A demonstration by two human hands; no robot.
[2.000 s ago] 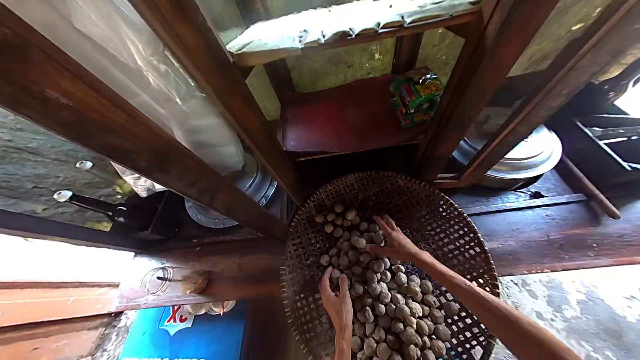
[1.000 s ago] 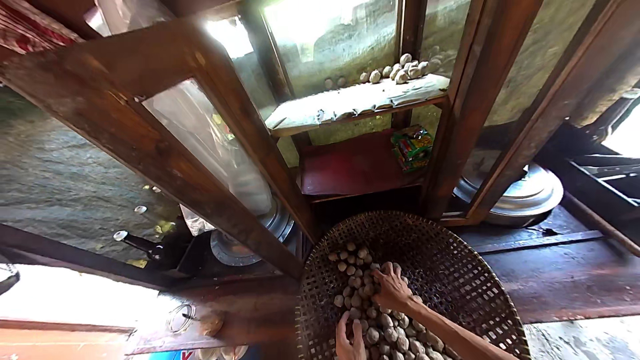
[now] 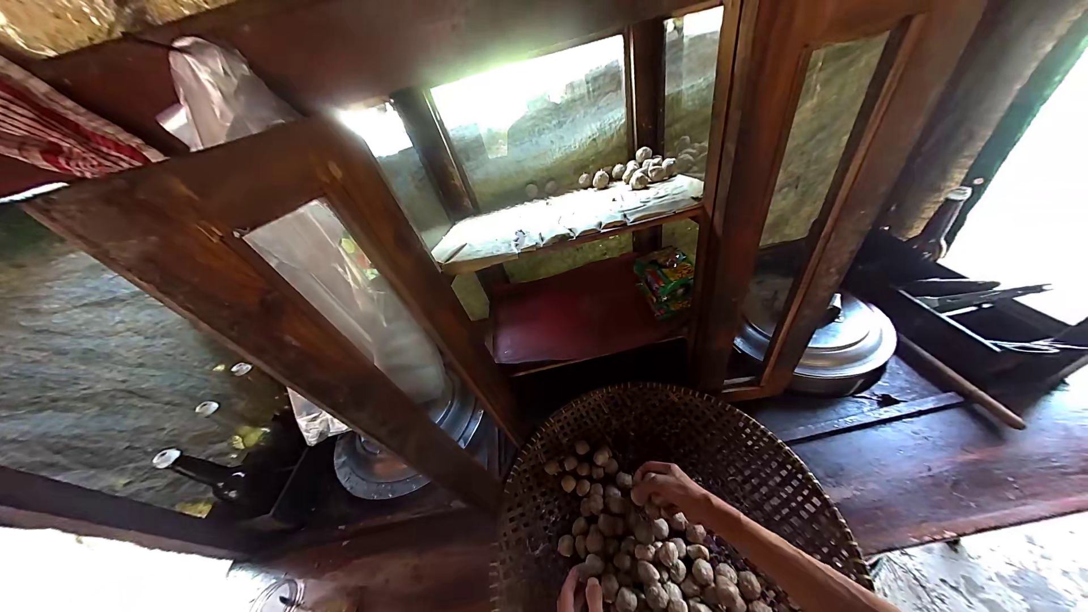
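Note:
A round woven basket (image 3: 765,450) holds a heap of small, round, greyish-brown balls (image 3: 667,552), perhaps meatballs. My right hand (image 3: 667,489) is on the upper part of the heap, its fingers bent around or against a ball; its exact hold is partly hidden. At the heap's lower left edge is my left hand (image 3: 580,591), with its fingertips touching a ball and most of it cut off by the frame's bottom. More such balls (image 3: 642,170) lie in a small pile on the paper-covered upper shelf (image 3: 569,217) of a wood and glass cabinet.
Open wooden cabinet doors (image 3: 297,280) flank the basket. Green packets (image 3: 665,280) lie on the red lower shelf (image 3: 569,319). A lidded metal pot (image 3: 841,340) stands right, near a utensil tray (image 3: 977,314) and a wooden stick (image 3: 960,382). Another metal lid (image 3: 374,472) and dark bottles (image 3: 208,476) are at left.
The view has tilted up, bringing the upper shelf and its balls into sight. Both hands remain at the heap in the basket.

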